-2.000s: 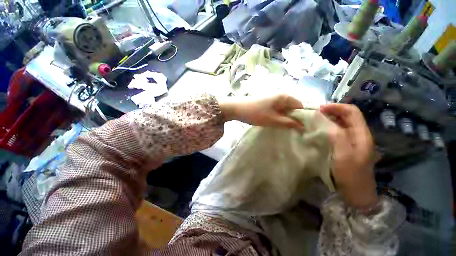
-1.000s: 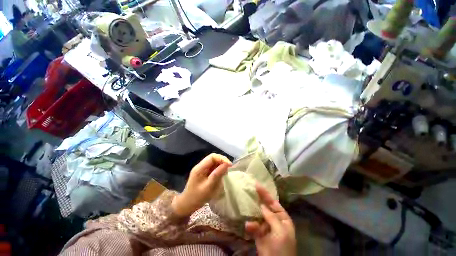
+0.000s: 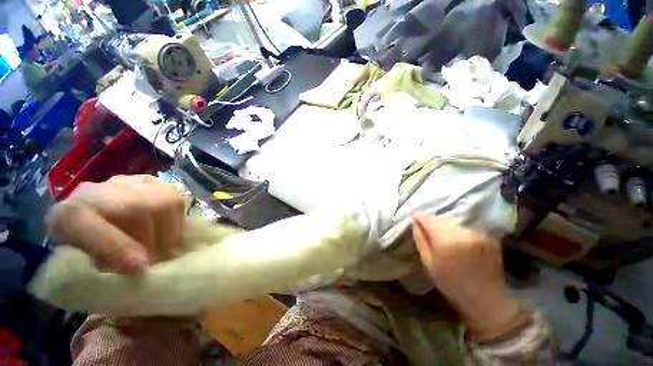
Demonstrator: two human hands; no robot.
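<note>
My left hand (image 3: 118,221) is raised at the left, blurred, its fingers closed on pale green fabric (image 3: 250,268). The fabric is stretched in a long band from that hand across my lap. My right hand (image 3: 458,268) is at the right, fingertips pinching the white fabric (image 3: 447,196) in front of the machine. The white fabric has a pale green edge that runs to the needle area (image 3: 510,168) of the overlock machine (image 3: 555,114). The needle area is dark and its detail cannot be told.
A cut-piece pile (image 3: 408,86) and white scraps (image 3: 250,129) lie beyond. A lockstitch machine (image 3: 175,64) stands at the back left. A grey bag (image 3: 250,207) hangs at the table edge. A red basket (image 3: 89,154) is at the left. Green thread cones (image 3: 568,25) stand upper right.
My left hand has moved from the lap far to the left, drawing the pale green fabric out into a band. My right hand has moved up and right onto the white fabric.
</note>
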